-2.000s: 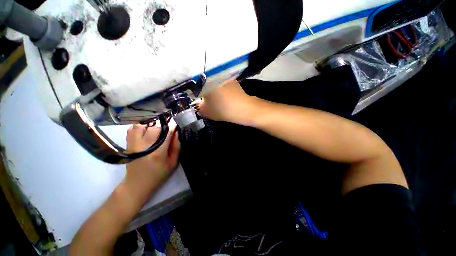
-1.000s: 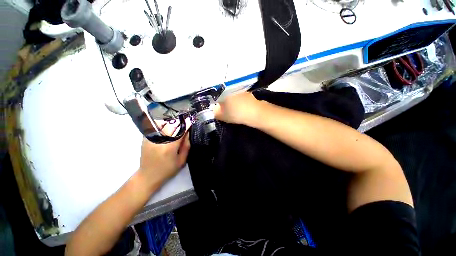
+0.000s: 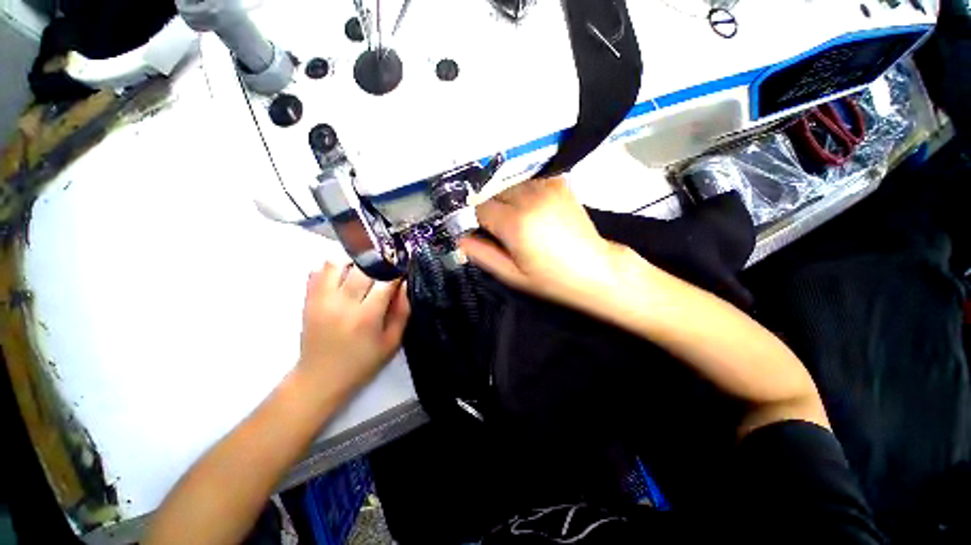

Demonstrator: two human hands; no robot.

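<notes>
The black fabric piece (image 3: 532, 351) lies under the needle area (image 3: 426, 236) of the white sewing machine head (image 3: 500, 96) and hangs over the table's front edge. Its part by the needle looks ribbed. My left hand (image 3: 351, 319) is on the white table left of the needle, with its fingertips at the fabric's left edge, partly behind the curved shiny guard (image 3: 357, 224). My right hand (image 3: 538, 240) is right of the needle, with thumb and fingers at the thread tension assembly (image 3: 456, 197) and over the fabric. What its fingertips hold is hard to tell.
A black strap (image 3: 602, 85) drapes over the machine head. A tray at the right holds red-handled scissors (image 3: 830, 133) and clear plastic film (image 3: 761, 176). A blue crate (image 3: 338, 500) is below the table. A ribbed black heap (image 3: 884, 330) is at the right.
My right hand has opened out and turned, showing more of its back, with the thumb lower. My left hand stays left of the needle. The camera view has shifted.
</notes>
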